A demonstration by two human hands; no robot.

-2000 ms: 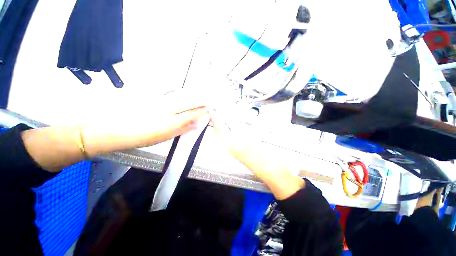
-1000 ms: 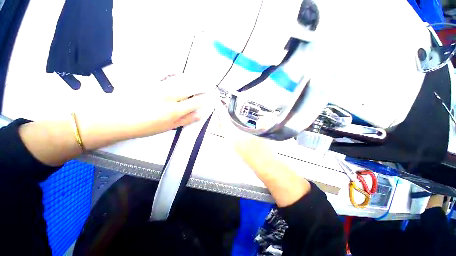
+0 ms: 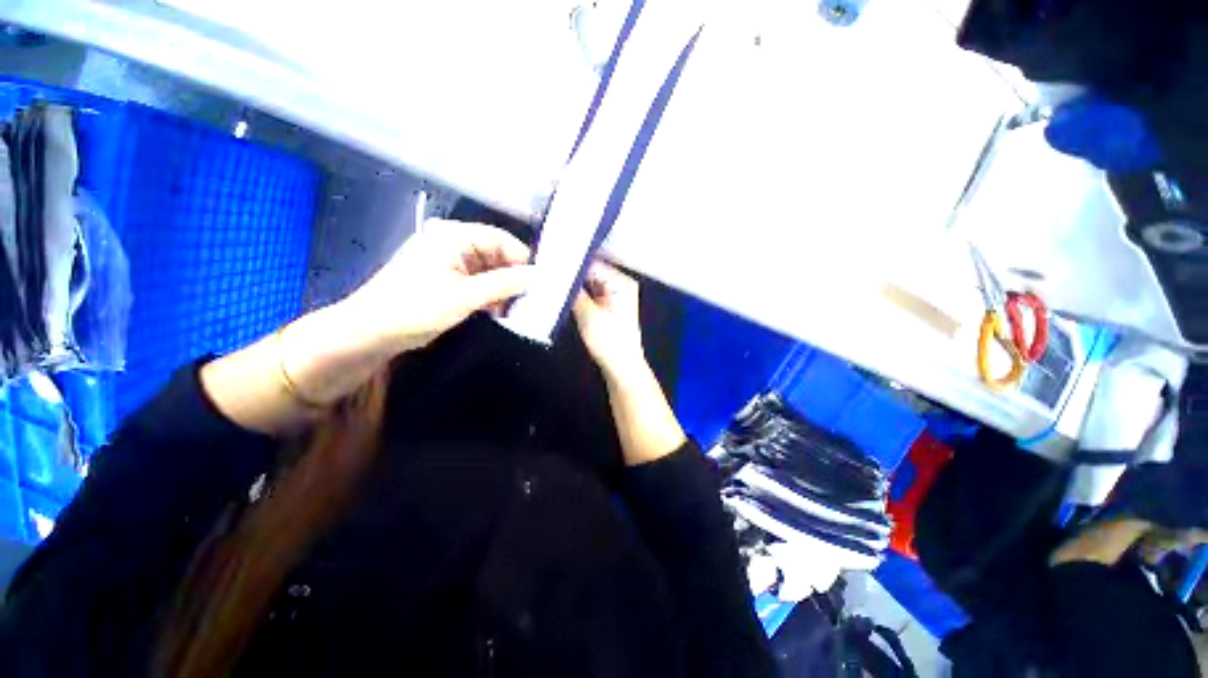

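A long fabric strip, white in the middle with dark navy edges, runs from the white table down over its front edge. My left hand holds the strip's left side near its lower end, with thumb and fingers together. My right hand is at the strip's right edge, fingers curled against it and partly hidden. The strip's upper end is cut off by the top of the picture.
Scissors with red and orange handles lie at the table's right. A blue crate stands at left, with striped pieces beside it. A striped bundle lies in a crate at right. Another person's hand shows at far right.
The view has tilted down towards the lap. Both hands have moved from near the needle area to the strip's lower end at the table edge. The dark panel has left view.
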